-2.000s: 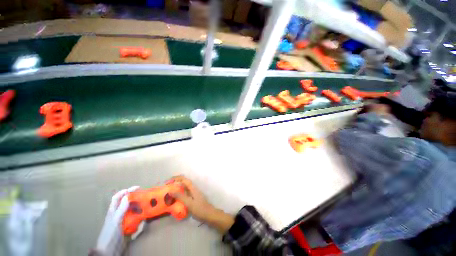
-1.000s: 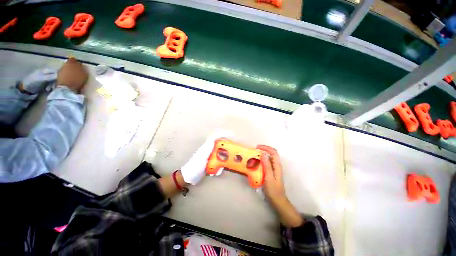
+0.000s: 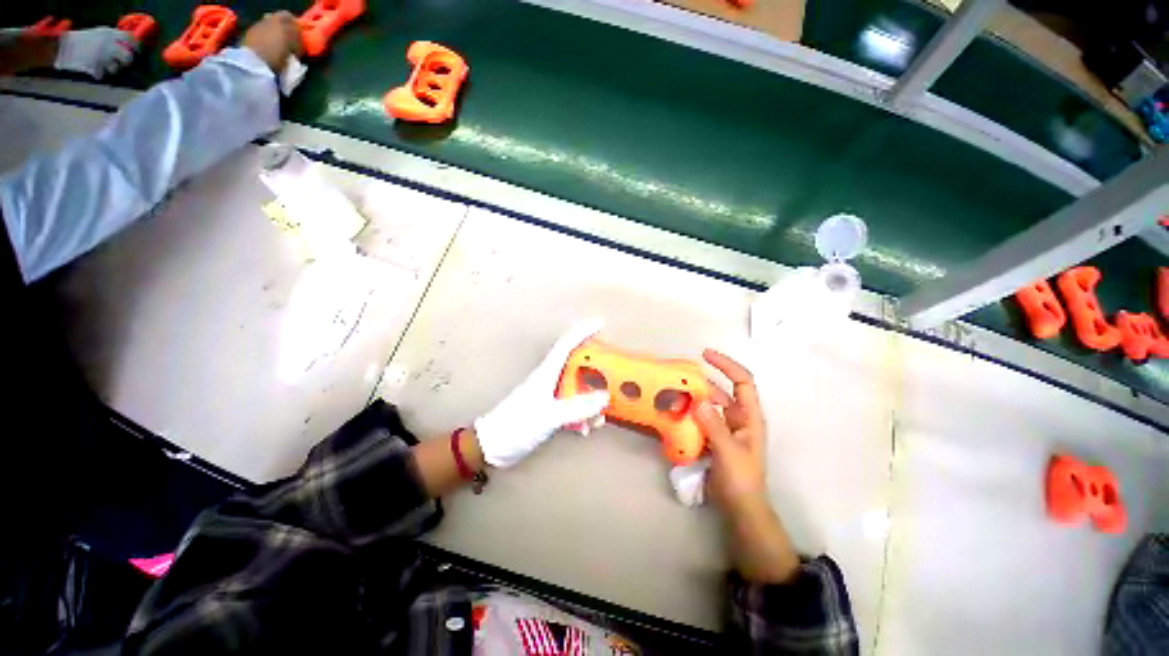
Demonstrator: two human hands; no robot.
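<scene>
An orange controller shell [image 3: 631, 388] is held above the pale bench, its round openings facing up. My left hand [image 3: 536, 408], in a white glove, grips its left end with the thumb over the front. My right hand [image 3: 735, 442], bare, is at its right end with the thumb on the edge and the forefinger raised. A small white cloth [image 3: 690, 483] shows under the right fingers, below the shell's right grip.
A white bottle with its lid open [image 3: 820, 292] stands by the green conveyor [image 3: 615, 141], which carries several shells. Another shell [image 3: 1085, 493] lies on the bench at right. At left are a second bottle [image 3: 301, 192], a white rag [image 3: 336, 320] and a neighbour's arms reaching over the belt.
The shell stays in both hands; my left thumb is now over its front and my right forefinger is raised. The white cloth shows more. The neighbour's hands have moved from the bench to the belt.
</scene>
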